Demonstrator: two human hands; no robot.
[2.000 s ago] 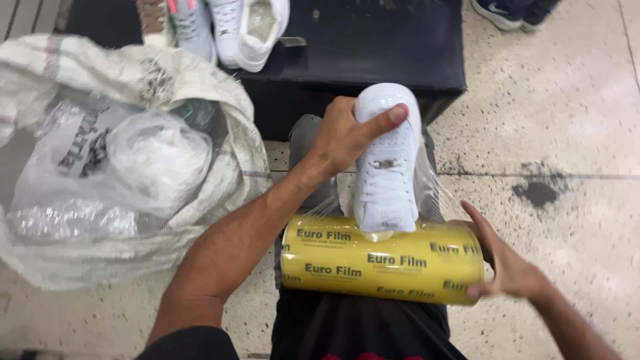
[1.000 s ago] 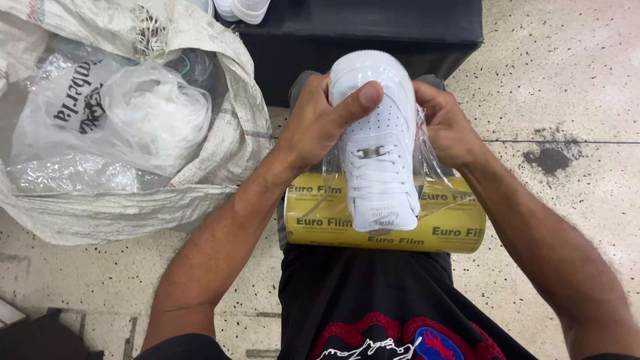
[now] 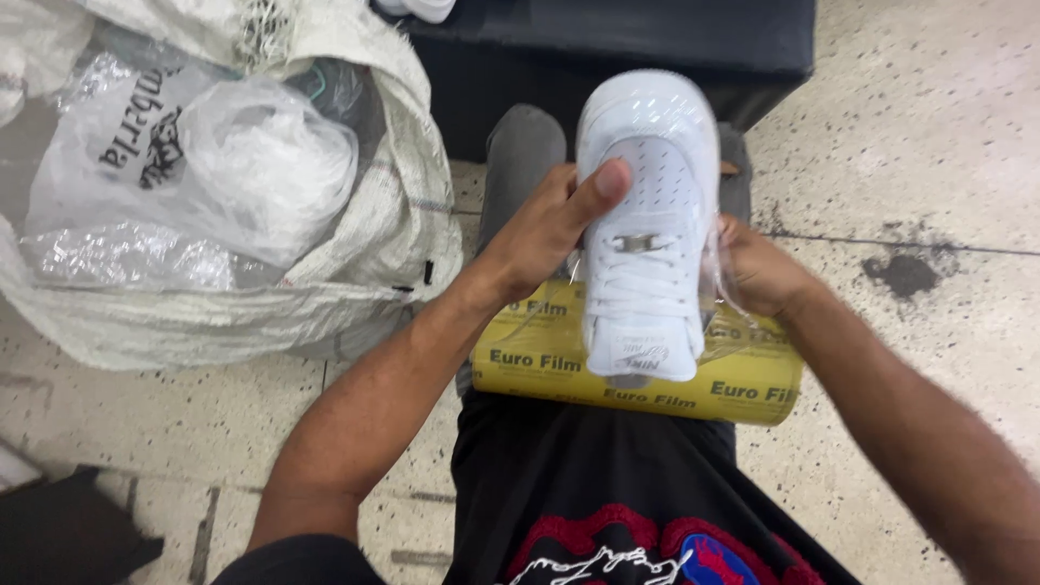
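A white Nike sneaker [image 3: 646,276] with white laces and a small metal lace plate is held toe-up above my lap. My left hand [image 3: 552,223] grips its left side, thumb over the toe area. Shiny clear plastic film [image 3: 650,114] covers the toe and hangs loose at the right side. There my right hand [image 3: 756,268] is closed on the film beside the shoe, its fingertips partly hidden. Below the shoe, a roll of clear film on a yellow printed core [image 3: 536,361] lies across my thighs, and film stretches over its upper edge.
At the left stands an open white woven sack [image 3: 390,244] holding printed plastic bags [image 3: 268,162]. A black bench [image 3: 617,41] is beyond my knees, with part of another white shoe [image 3: 426,8] on it. A dark object [image 3: 73,528] lies on the speckled floor at lower left.
My right hand has moved from the roll's right end up to the sneaker's right side, then slightly down along it. Film now covers the shoe's toe. The shoe stays in my left hand.
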